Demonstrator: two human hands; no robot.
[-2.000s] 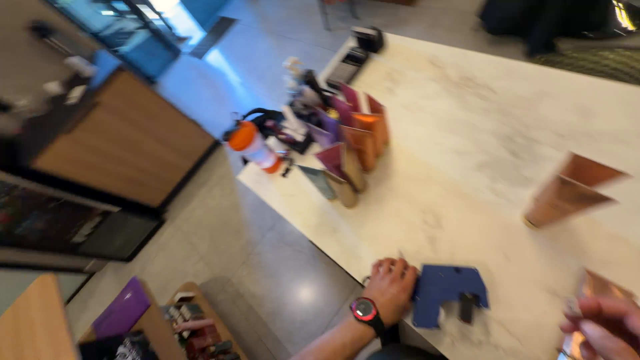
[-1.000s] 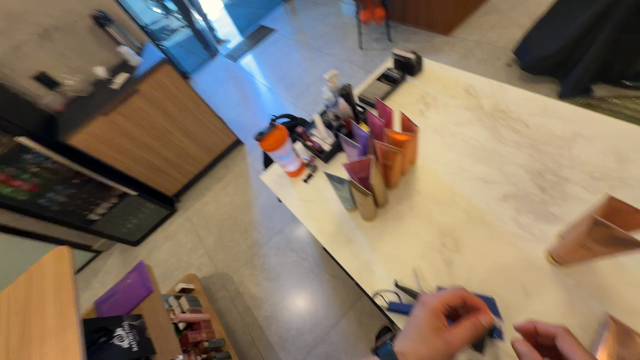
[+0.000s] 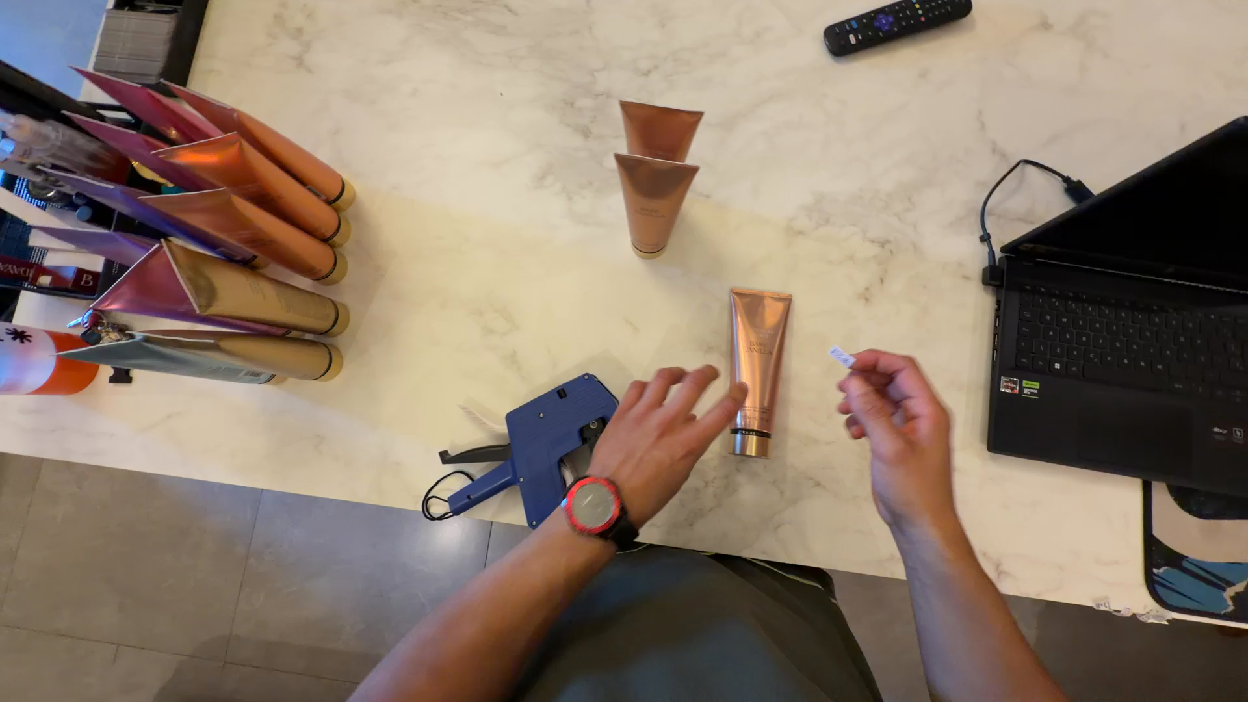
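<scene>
My right hand [image 3: 892, 419] pinches a small white label [image 3: 842, 358] between thumb and fingertips, above the table right of a copper-coloured lotion tube [image 3: 760, 366]. That tube lies flat, its cap toward me. My left hand [image 3: 668, 439], a red-rimmed watch on its wrist, has its fingers spread and holds nothing; a fingertip reaches the tube's left edge, and whether it touches cannot be told. Just left of this hand a blue price label gun [image 3: 546, 439] lies on its side, partly hidden by the hand. Two more copper tubes [image 3: 655, 200] stand on their caps farther back.
Several coloured tubes [image 3: 263, 185] stand in rows at the left, beside an orange and white bottle [image 3: 44, 361]. An open black laptop [image 3: 1121, 361] with a cable is at the right, over a patterned mat [image 3: 1194, 575]. A remote control [image 3: 897, 21] lies at the back of the marble-patterned table [image 3: 468, 214].
The view has swung right and down onto the table. My left hand, raised near my right hand one second ago, is now lower and spread by the lying tube. The hands are farther apart.
</scene>
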